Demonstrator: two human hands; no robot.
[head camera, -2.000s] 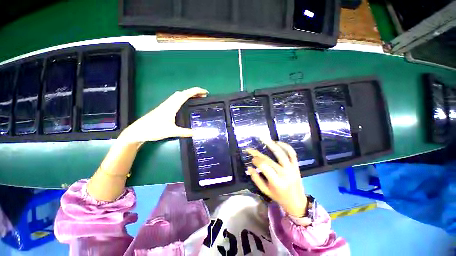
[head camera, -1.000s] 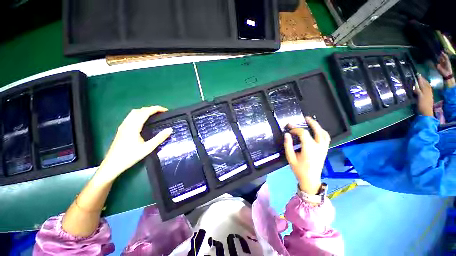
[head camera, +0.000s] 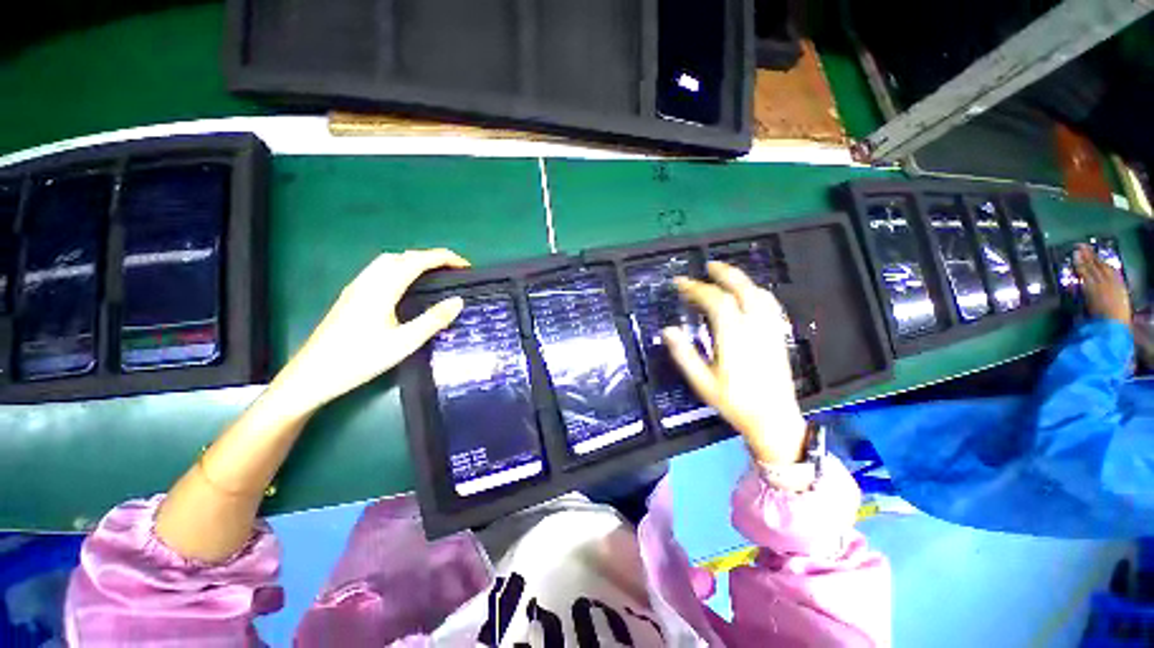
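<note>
A black foam tray (head camera: 829, 298) lies tilted in front of me with several dark, glossy smartphones side by side; its right-end slot is empty. The leftmost phone (head camera: 487, 405) and the second phone (head camera: 586, 367) show small text and a white strip at the bottom. My left hand (head camera: 361, 332) grips the tray's upper left corner, thumb at the leftmost phone's top edge. My right hand (head camera: 747, 361), slightly blurred, is over the third phone (head camera: 658, 291) and fourth phone (head camera: 744, 260), fingers apart, holding nothing. It hides parts of both; fingertip contact is unclear.
A phone tray (head camera: 243, 266) lies at the left on the green bench (head camera: 335, 209). Another phone tray (head camera: 918, 329) lies close at the right. A person's hand (head camera: 1104, 289) in a blue sleeve touches a phone farther right. A back tray (head camera: 506, 63) sits beyond the white strip.
Since one second ago, my right hand has moved from the fourth phone leftward and up toward the third. My left hand remains on the tray corner. The camera view has shifted.
</note>
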